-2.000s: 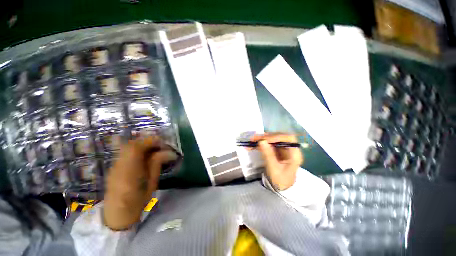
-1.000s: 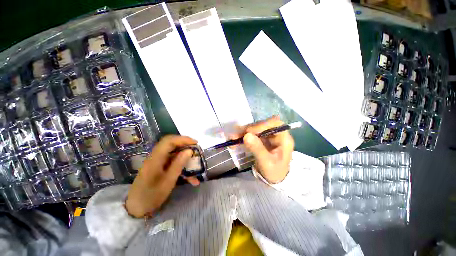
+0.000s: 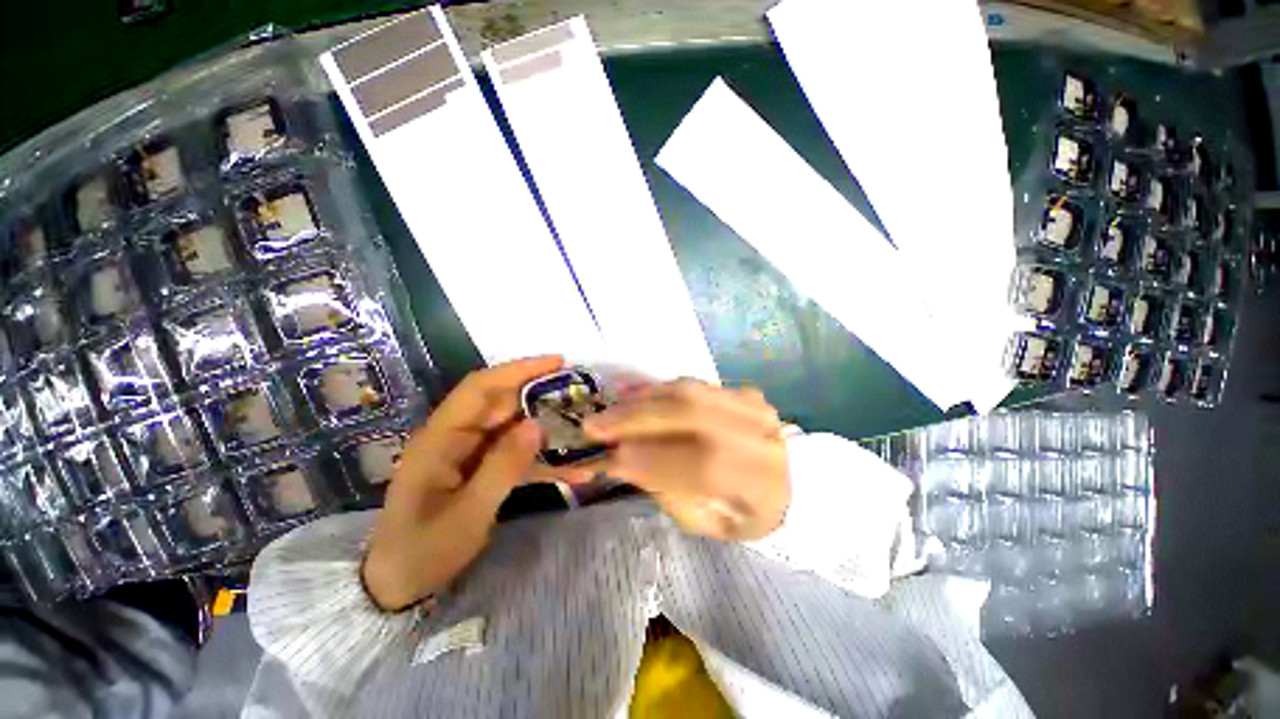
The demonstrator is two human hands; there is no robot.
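Observation:
My left hand point(image 3: 456, 478) holds a rounded-square device unit point(image 3: 566, 417) with a black rim and pale inside, in front of my chest. My right hand point(image 3: 695, 452) is at the unit's right side, its fingers touching or over the inner face; it is slightly blurred. The tweezers cannot be made out. Release liner sheets point(image 3: 484, 232) with grey-brown blocks at their far ends lie just beyond my hands. Their near ends are hidden by my hands.
A clear blister tray point(image 3: 232, 302) with units fills the left. Plain white strips point(image 3: 898, 267) fan out at right centre. Another filled tray point(image 3: 1130, 260) stands at far right. An empty clear tray point(image 3: 1046, 506) lies at near right. The green conveyor point(image 3: 155, 49) runs along the far side.
My left hand went from the left tray to the centre with a unit. My right hand moved left to the unit, and the tweezers seen earlier no longer show. The view shifted slightly.

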